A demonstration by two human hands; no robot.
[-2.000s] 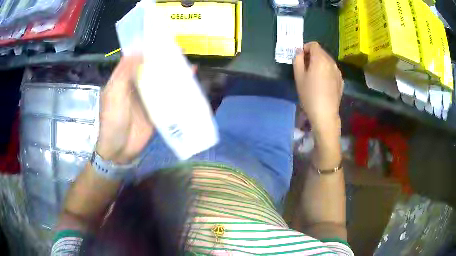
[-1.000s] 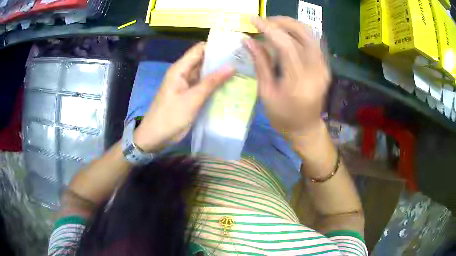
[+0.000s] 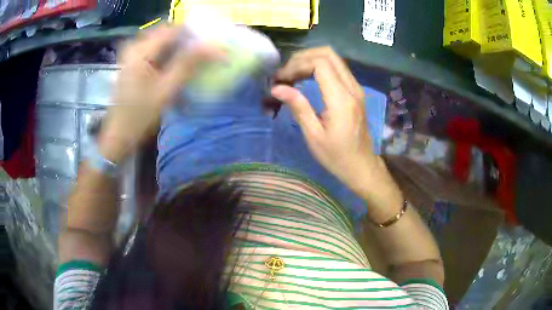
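A product pouch (image 3: 227, 69), white with a yellow patch and heavily blurred, is over my lap at the bench edge. My left hand (image 3: 148, 88), also blurred, grips it from the left. My right hand (image 3: 333, 115) is just right of the pouch, thumb and forefinger apart, with no object seen in it. Whether its fingertips touch the pouch is unclear. A yellow retail box (image 3: 275, 13) lies behind the pouch, cut off by the top edge. A barcode label sheet (image 3: 379, 21) lies on the bench right of the box.
Yellow boxes with white flaps (image 3: 511, 30) stand at right on the dark green bench (image 3: 417, 60). Clear trays with a red layer (image 3: 45, 9) are at upper left. A compartment tray (image 3: 60, 127) is below left. A carton (image 3: 448, 212) and red stool (image 3: 505, 175) are below right.
The pouch has moved left and up with my left hand. My right hand has come off its upper part and moved down to its right. The label sheet remains on the bench.
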